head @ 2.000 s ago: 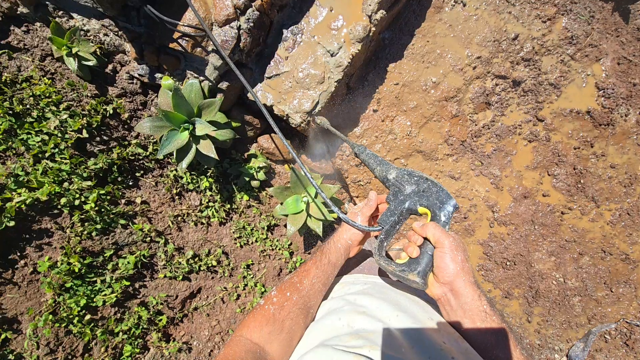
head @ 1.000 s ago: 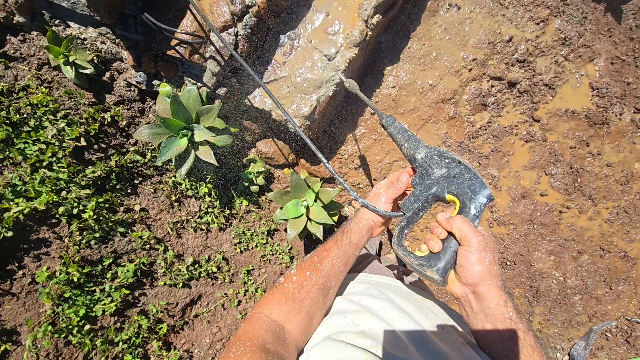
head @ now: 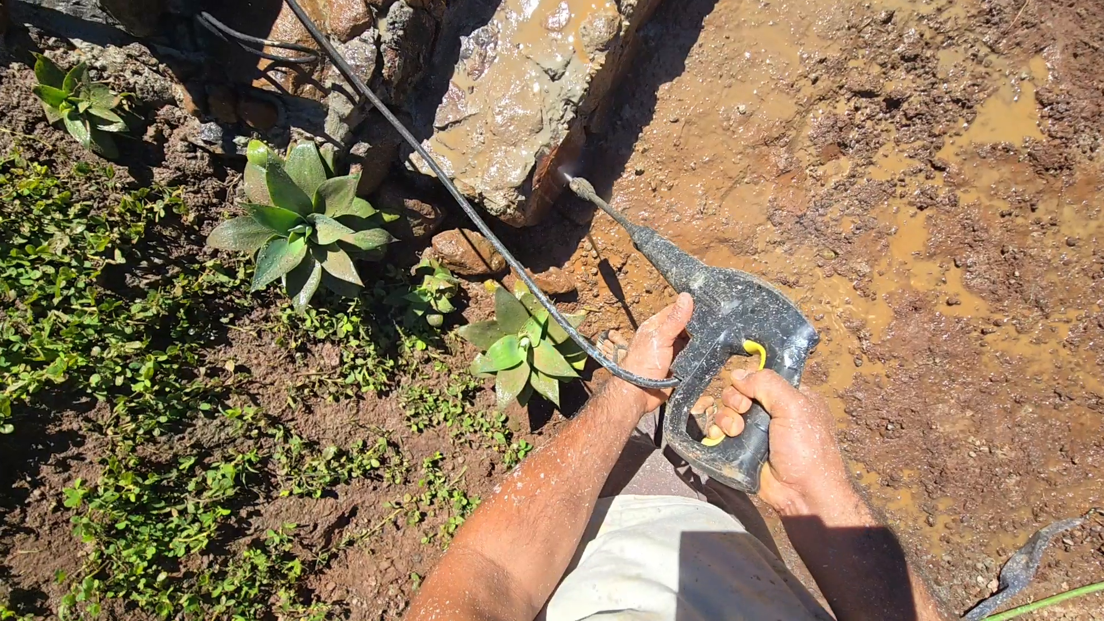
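Observation:
A black pressure washer gun (head: 742,319) with a yellow trigger lies across both hands, its short nozzle pointing up and left at a large wet rock (head: 517,103). A little spray shows at the tip. My right hand (head: 789,423) is closed around the rear grip, fingers through the loop by the trigger. My left hand (head: 660,349) supports the body from its left side; its fingers are partly hidden behind the gun. A thin black hose (head: 457,194) runs from the gun's left side to the top edge, crossing in front of the rock.
Succulent rosettes (head: 306,224) grow in the soil on the left, one (head: 526,349) close beside my left forearm. Low green ground cover (head: 164,500) spreads over the lower left. Muddy, puddled ground (head: 914,259) lies to the right. A dark strip (head: 1026,565) is at the lower right.
Both hands and the gun first moved right and have since come slightly back left. The nozzle tip is now lower against the rock than one second ago. The grip on the gun looks the same.

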